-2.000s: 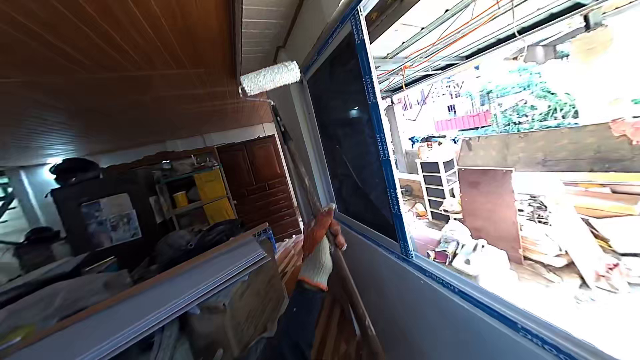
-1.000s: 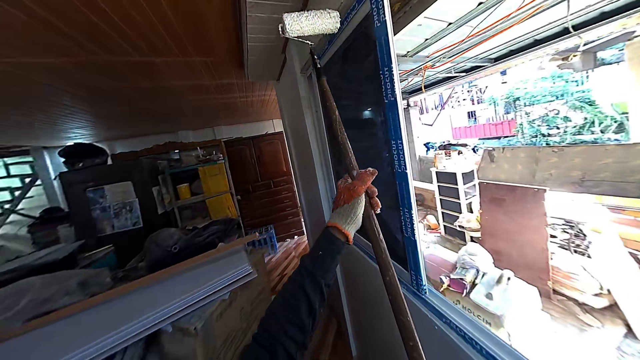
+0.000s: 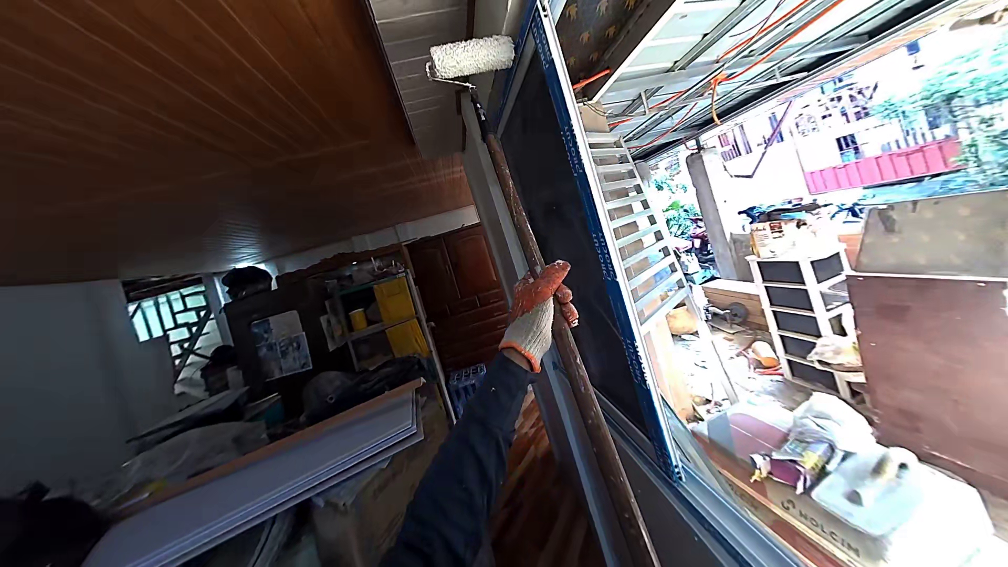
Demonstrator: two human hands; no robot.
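Observation:
My left hand [image 3: 539, 315], in a white knit work glove with an orange-coated palm and fingers, is closed around the long wooden pole [image 3: 581, 382] of a paint roller. The pole leans from the lower right up to the top centre. At its upper end, the white fluffy roller cover [image 3: 472, 55] on its wire frame is near the pale slatted ceiling strip [image 3: 425, 102], beside the top of the window frame [image 3: 587, 189]. Whether the roller touches a surface cannot be told. My right hand is not in view, and the lower end of the pole is cut off.
A dark window pane [image 3: 551, 213] stands just right of the pole. Long pale panels [image 3: 276, 488] lie at the lower left, before a cluttered shelf [image 3: 382, 323] and wooden cabinets [image 3: 465, 276]. Outside are a drawer unit [image 3: 799, 315], a brown board [image 3: 929, 370] and plastic containers [image 3: 874, 488].
The roller and my left hand have moved up relative to the window since the oldest frame, the hand still around the pole. The view has shifted, showing more of the outside ceiling.

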